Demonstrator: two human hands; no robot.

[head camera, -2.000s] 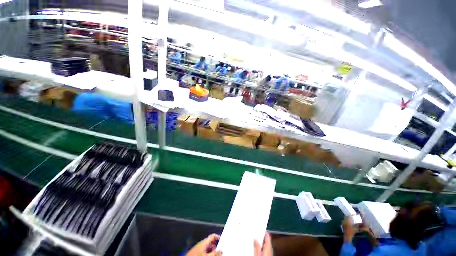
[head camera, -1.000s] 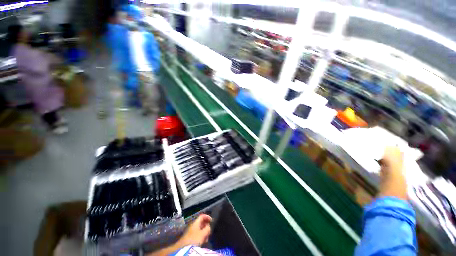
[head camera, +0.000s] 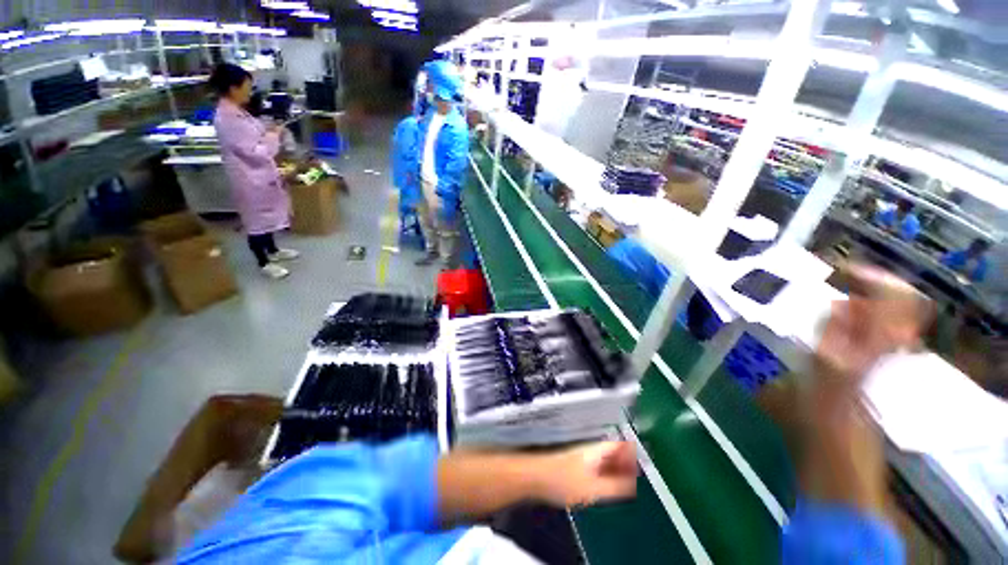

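Observation:
Black slim parts lie in rows in a stack of white trays at the bench edge. More black parts lie in white trays just to the left. My left hand is in front of the right-hand stack, over the belt's near side, with curled fingers and nothing visible in it. My right hand is raised at the right by the white shelf, above white sheets. It is strongly blurred, so its grip cannot be told.
The green conveyor runs away beside the trays. White posts stand between belt and shelf. A red stool is behind the trays. An open carton is on the floor at lower left. Two people in blue and one in pink stand behind.
The view has turned left towards the trays and aisle. The white box held two seconds ago no longer shows in my hands. My left forearm now reaches across in front of the trays.

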